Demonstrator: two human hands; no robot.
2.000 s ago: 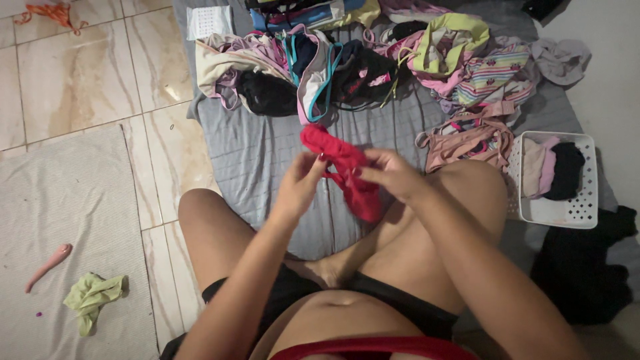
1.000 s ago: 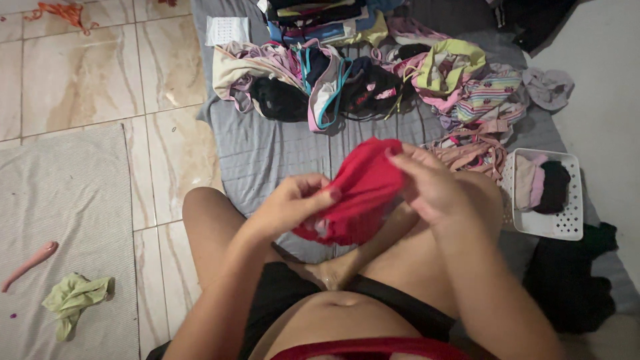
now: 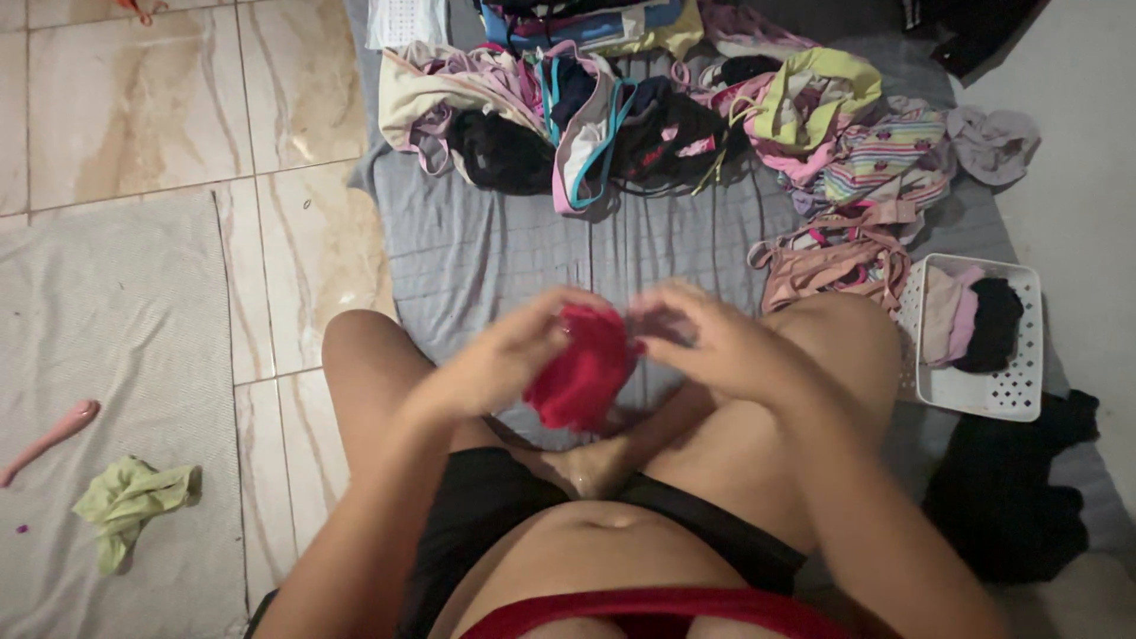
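Observation:
A red cloth garment [image 3: 581, 368], bunched and blurred by motion, hangs between my hands above the grey sheet [image 3: 479, 240]. My left hand [image 3: 510, 355] grips its upper left side. Just right of the garment is my right hand [image 3: 697, 333], thumb and fingers apart and curved; whether it touches the red cloth's edge is unclear. Ahead lie heaped small garments: a black one [image 3: 501, 151], a white one with blue trim [image 3: 581, 151], a lime-green one [image 3: 821, 98] and a striped one [image 3: 887, 155].
At the right, a white perforated plastic basket [image 3: 1025, 390] holds several folded garments [image 3: 990, 324]. Black cloth [image 3: 1012, 488] lies below it. Pinkish straps of clothing [image 3: 834, 266] lie near my right knee. On the left mat [image 3: 133, 337] are a green cloth [image 3: 133, 506] and a pink object [image 3: 53, 439].
The red garment was spread between both hands one second ago; now it is more bunched, on the left hand's side. My right hand's fingers have spread apart from it.

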